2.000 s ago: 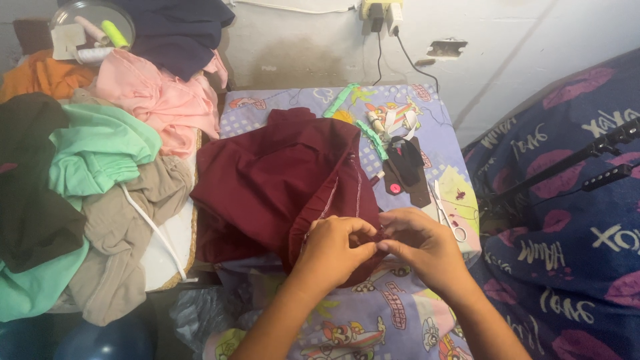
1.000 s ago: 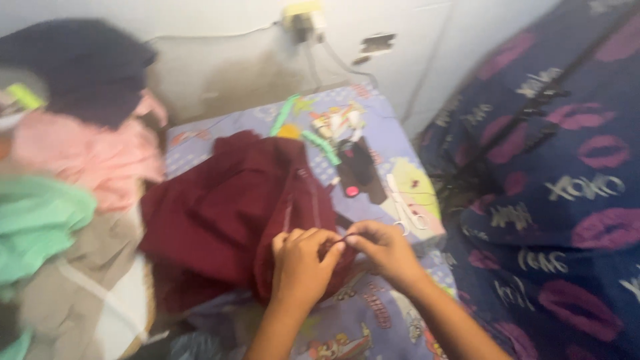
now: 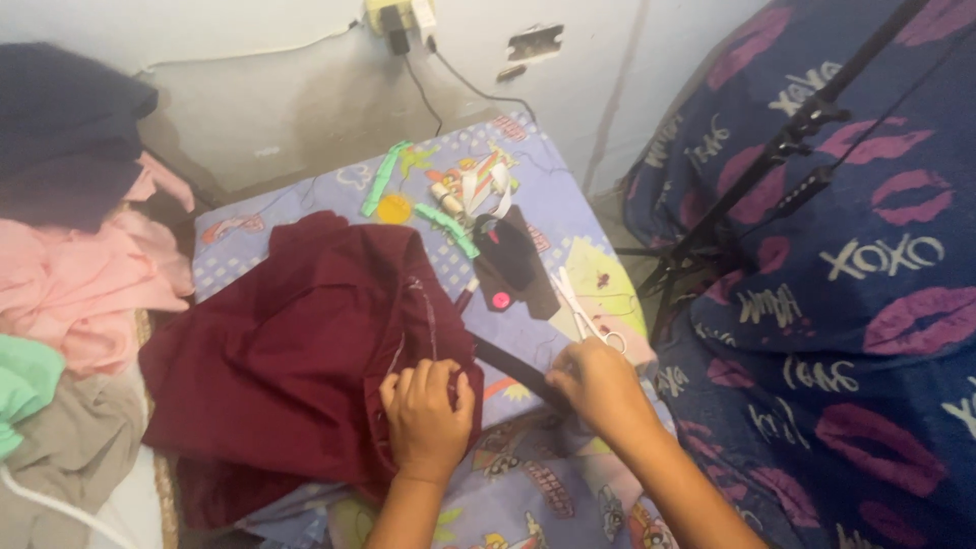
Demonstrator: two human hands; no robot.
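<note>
My left hand rests on the maroon fabric garment, its fingers curled over the gathered edge with pale stitching; how firmly it grips cannot be told. To the right, my right hand is at the end of a black strip that runs from under the garment, fingers bent; whether they pinch it is unclear. Just above that hand lie white-handled scissors on a yellowish-green patch. Dark fabric pieces with a pink button lie between garment and scissors.
Mint-green strips, a yellow disc and white ribbon lie at the back of the cloth-covered table. Piled clothes are at left. A black tripod stand stands at right before a patterned blue cloth. Plugged cords hang behind.
My hands were close together at the garment's edge; now they are apart, the right one having moved right, near the scissors. The view has shifted rightward.
</note>
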